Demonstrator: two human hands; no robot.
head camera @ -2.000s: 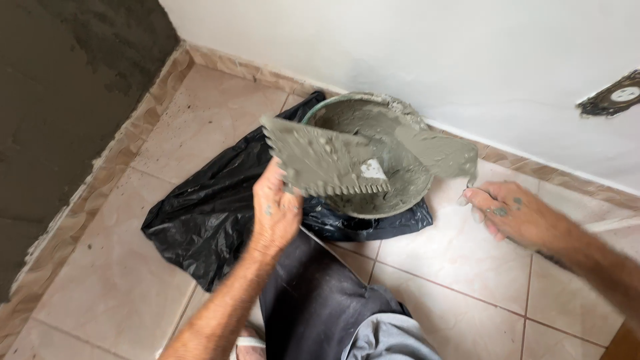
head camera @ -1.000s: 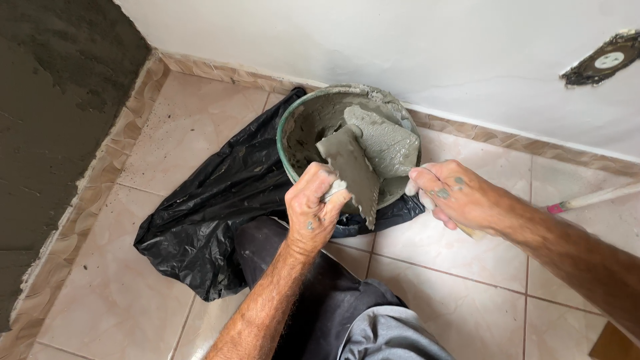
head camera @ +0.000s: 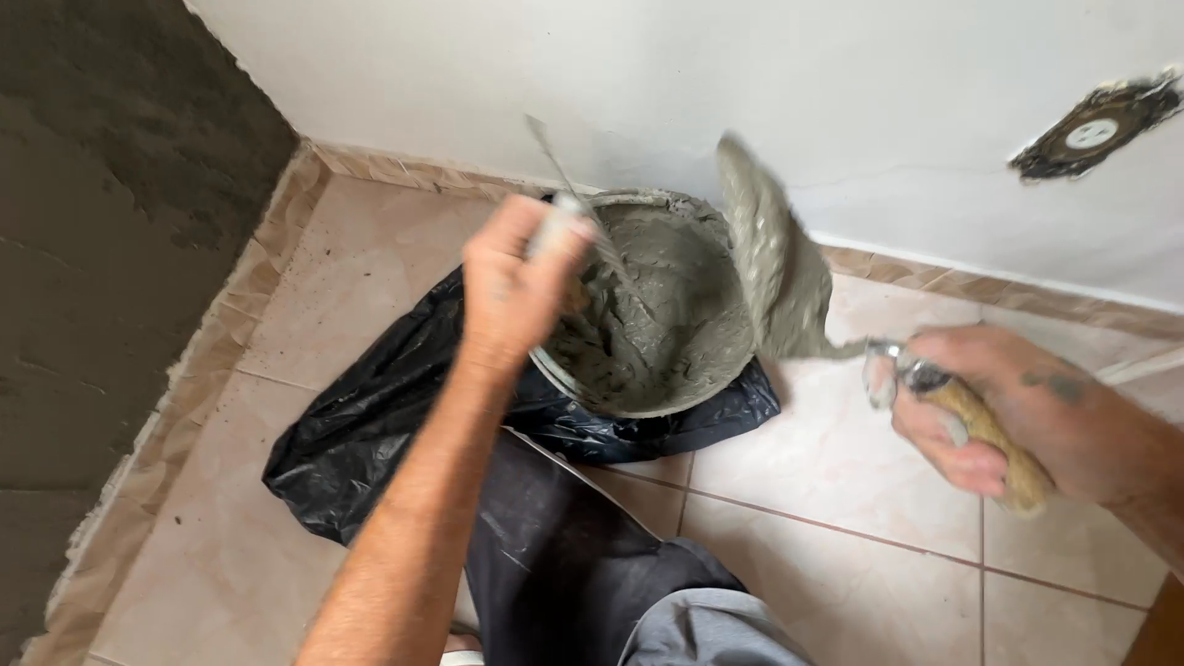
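Note:
My right hand (head camera: 980, 407) grips the wooden handle of a pointed masonry trowel (head camera: 800, 296), whose blade carries a thick heap of wet grey mortar just right of the bucket. My left hand (head camera: 518, 277) is closed on the handle of a notched trowel (head camera: 601, 231), seen nearly edge-on over the bucket's left side. Both hands are somewhat blurred. Between them stands a round bucket (head camera: 564, 384) with grey mortar (head camera: 661, 305) inside and smeared on its rim.
Black plastic sheeting (head camera: 361, 416) lies under and left of the bucket. A white wall (head camera: 647, 83) with an electrical socket (head camera: 1091, 134) rises behind; a grey mortar-coated surface (head camera: 120, 231) is at left. My knee (head camera: 573, 518) is near the bucket on the tiled floor (head camera: 832, 444).
The two trowels, close together over the bucket one second ago, are now apart. The mortar-laden masonry trowel has moved right, and the notched trowel has moved left and turned edge-on.

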